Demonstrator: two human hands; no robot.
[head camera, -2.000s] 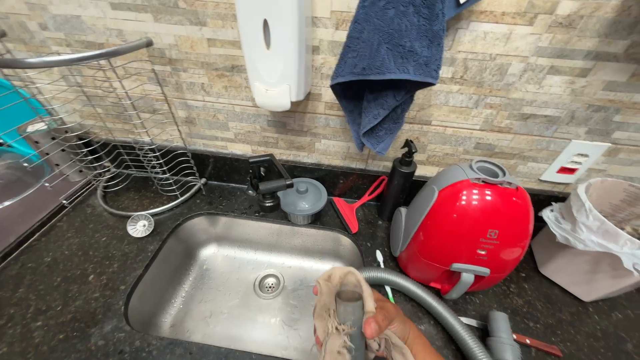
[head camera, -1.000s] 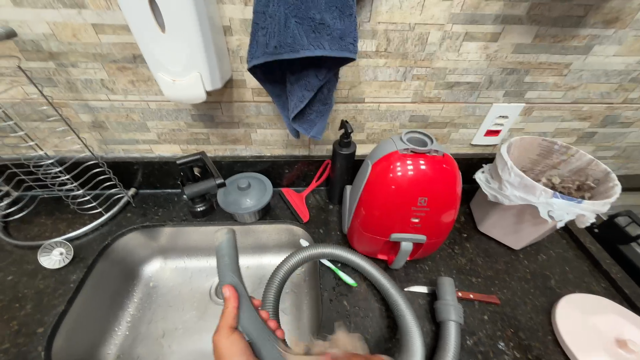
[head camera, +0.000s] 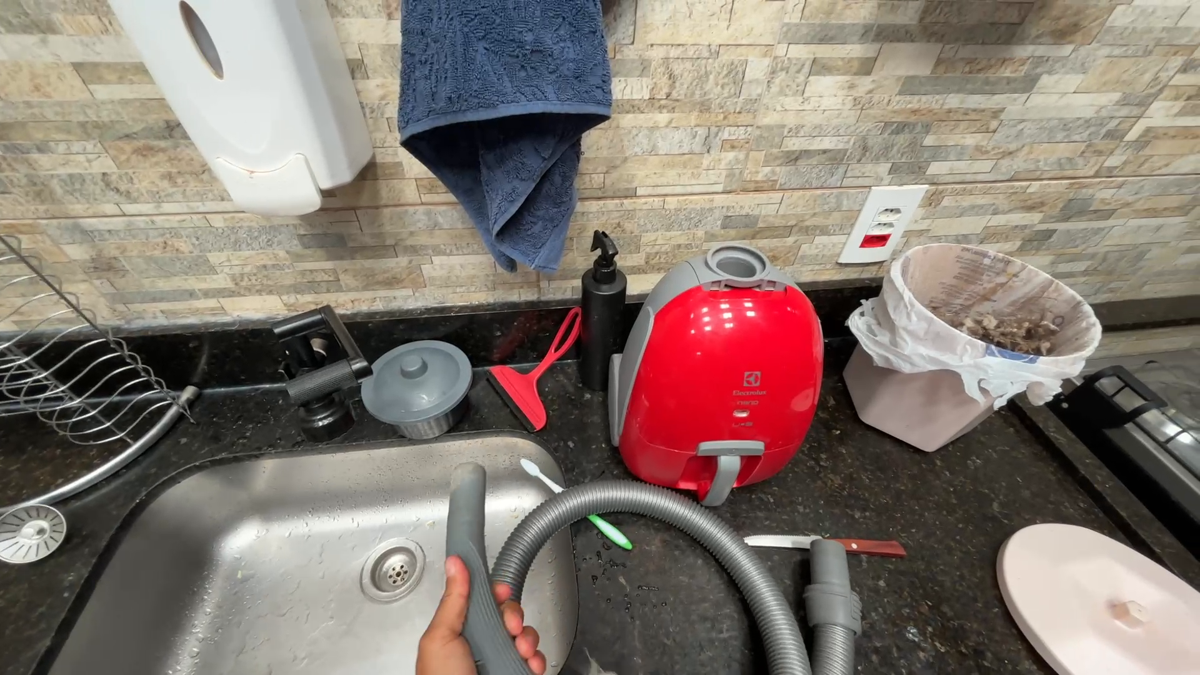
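Note:
My left hand (head camera: 478, 623) grips the grey plastic handle tube of a vacuum hose (head camera: 466, 525), thumb on the left and fingertips curled round the right. The tube's open end points up over the sink's right part. From beside the hand the ribbed grey hose (head camera: 647, 502) arches right and down over the counter. Its grey end connector (head camera: 829, 586) lies at the right. The red canister vacuum cleaner (head camera: 727, 375) stands behind the hose. My right hand is out of view; a scrap of light cloth (head camera: 597, 667) barely shows at the bottom edge.
Around are a steel sink (head camera: 281, 469), black faucet (head camera: 319, 370), lidded grey pot (head camera: 417, 384), red squeegee (head camera: 530, 384), black spray bottle (head camera: 602, 319), green-and-white toothbrush (head camera: 609, 532), knife (head camera: 867, 547), lined bin (head camera: 914, 403) holding debris, pink lid (head camera: 1097, 600), wire rack (head camera: 70, 375) and drain strainer (head camera: 31, 533).
Two seconds ago my right hand held a beige cloth around the tube's end; now that end is bare. The right hand and most of the cloth have left the view, which has shifted right.

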